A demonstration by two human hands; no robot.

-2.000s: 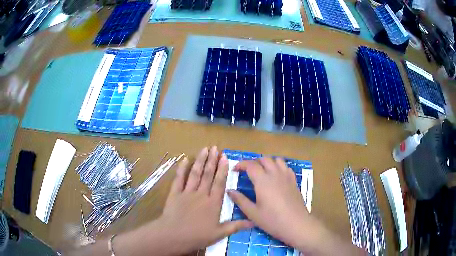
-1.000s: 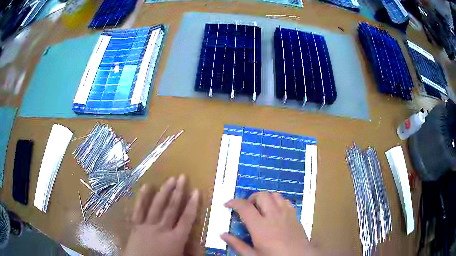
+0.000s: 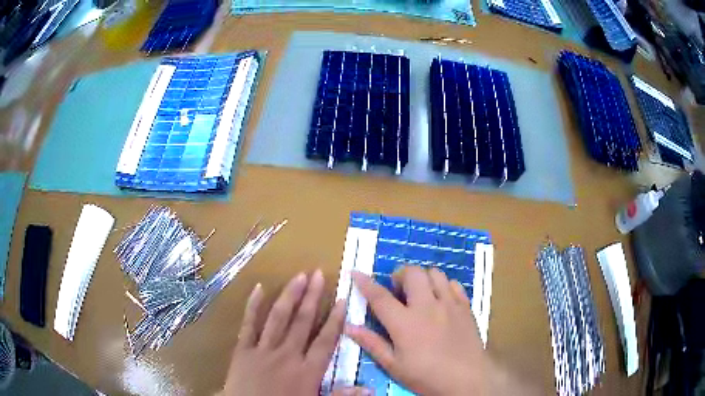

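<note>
The cell string (image 3: pixel 417 241), light blue with pale lines, lies on the brown tabletop in front of me. A white strip (image 3: pixel 360 255) runs along its left edge and another white strip (image 3: pixel 482 278) along its right edge. My right hand (image 3: pixel 421 329) lies over the string, thumb and index finger near the left strip. My left hand (image 3: pixel 290 336) is beside the string, fingers spread, fingertips at the left strip's outer edge. Neither hand visibly holds a separate thing. The lower part of the string is partly hidden by my hands and cut off by the picture's edge.
Short ribbon pieces (image 3: pixel 166 267) lie left, long ribbon pieces (image 3: pixel 572 317) right. White strips (image 3: pixel 83 271) and a black bar (image 3: pixel 35 274) are far left. Finished strings (image 3: pixel 185 124) and two dark cell stacks (image 3: pixel 362 112) sit behind. A white bottle (image 3: pixel 638 212) stands beside a grey drum (image 3: pixel 672 236).
Since one second ago, my left hand has moved right and up to the left strip, and my right hand has moved slightly up along the string. The whole view has also shifted slightly.
</note>
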